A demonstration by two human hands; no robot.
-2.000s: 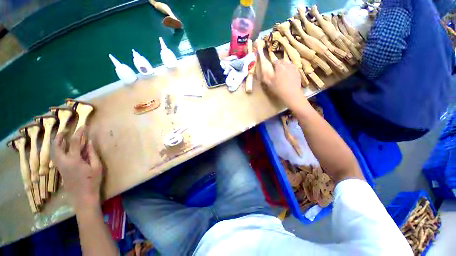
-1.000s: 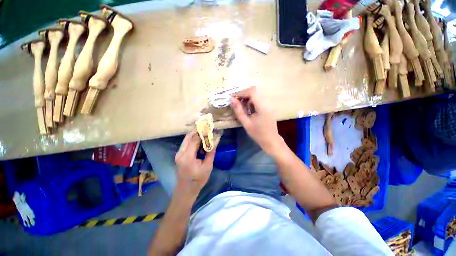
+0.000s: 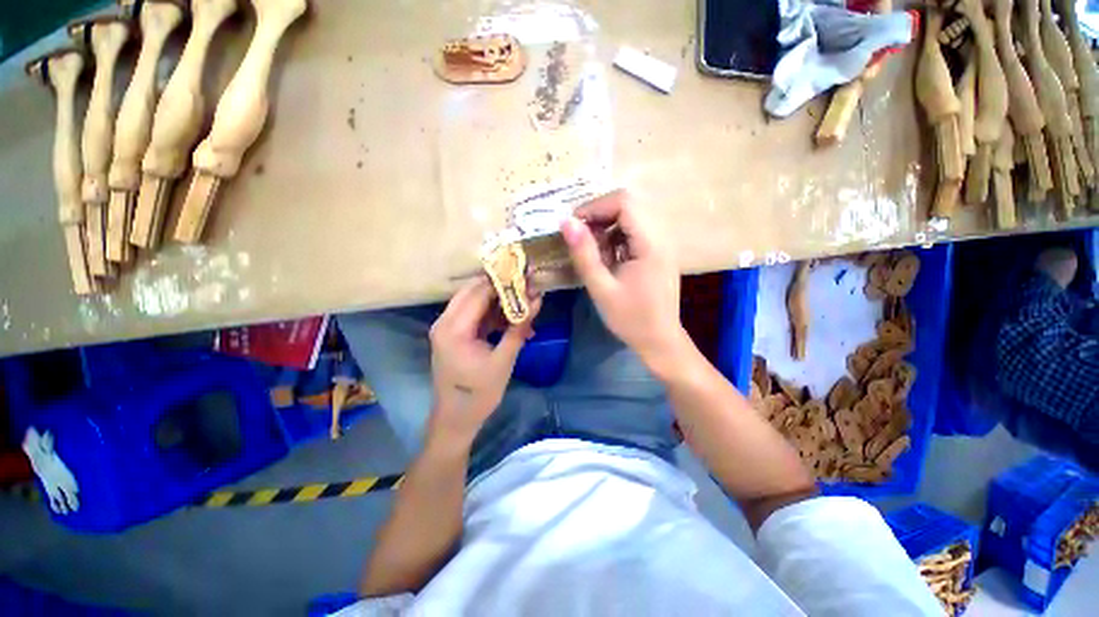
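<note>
My left hand (image 3: 472, 356) holds a tan leg part (image 3: 509, 280) upright at the bench's front edge, its foot-like end facing up. My right hand (image 3: 621, 259) is just right of it, thumb and forefinger pinched together over the glue dish (image 3: 539, 217). A thin applicator stick seems to be between those fingertips, but it is blurred. The dish sits on a clear stained sheet (image 3: 579, 151). Several leg parts (image 3: 241, 103) lie in a row at the left of the bench.
An orange-brown oval piece (image 3: 480, 58), a small white block (image 3: 645, 69), a black phone (image 3: 738, 36) and crumpled gloves (image 3: 832, 54) lie toward the back. More leg parts (image 3: 988, 97) are piled at right. A blue bin (image 3: 928, 362) of oval pieces stands below. A person's checked sleeve (image 3: 1061, 344) shows at right.
Both hands have come from the leg parts at the two sides to the middle front. A leg part is now in my left hand. Since one second ago, it has risen slightly nearer the dish.
</note>
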